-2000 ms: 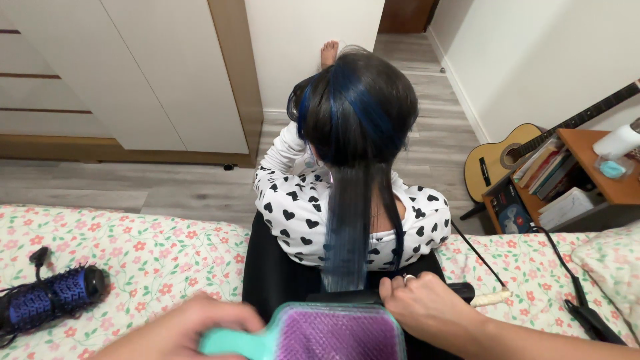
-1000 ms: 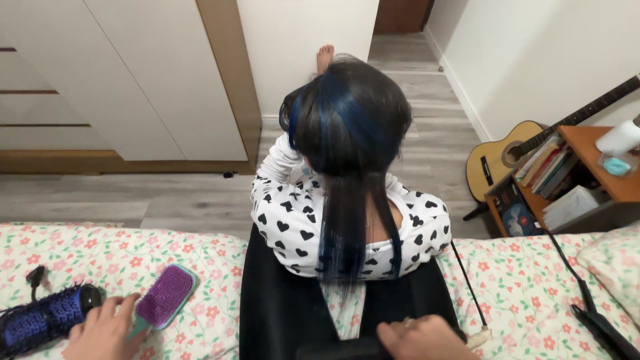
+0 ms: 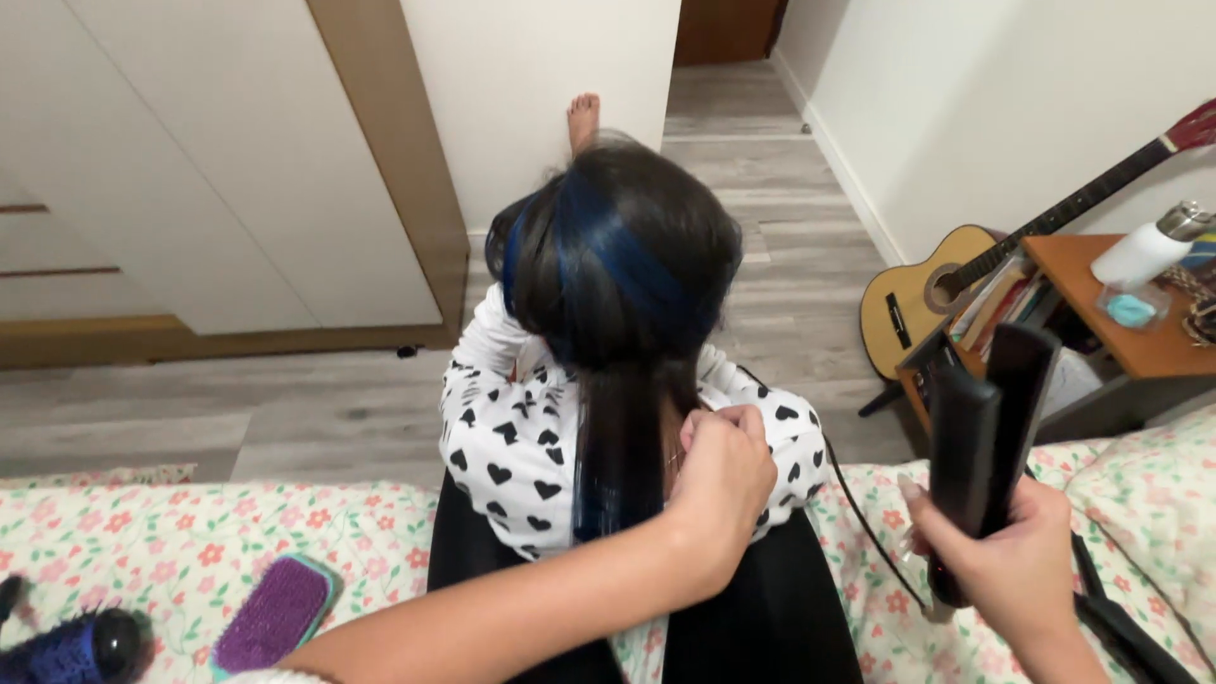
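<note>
A person in a white top with black hearts sits between my black-clad legs, back to me. Their long dark hair (image 3: 617,427) with blue streaks hangs down the back. My left hand (image 3: 727,461) is at the right edge of the hanging hair, fingers bent together; whether strands are between them is hidden. On the right, my right hand (image 3: 1007,551) holds a black hair straightener (image 3: 988,437) upright, its two plates apart. A purple paddle brush (image 3: 275,613) with a teal rim lies bristles up on the bed, beside a blue round brush (image 3: 81,651).
The flowered bedspread (image 3: 380,532) spans both sides of me. A thin cord (image 3: 860,508) runs by the person's right side. At the right stand an acoustic guitar (image 3: 917,294) and a wooden shelf (image 3: 1092,304) holding books and a white bottle (image 3: 1145,252). Another black corded appliance (image 3: 1130,636) lies lower right.
My left hand let go of the paddle brush, now on the bed, and moved right to the hair. My right hand has lifted the straightener up and to the right.
</note>
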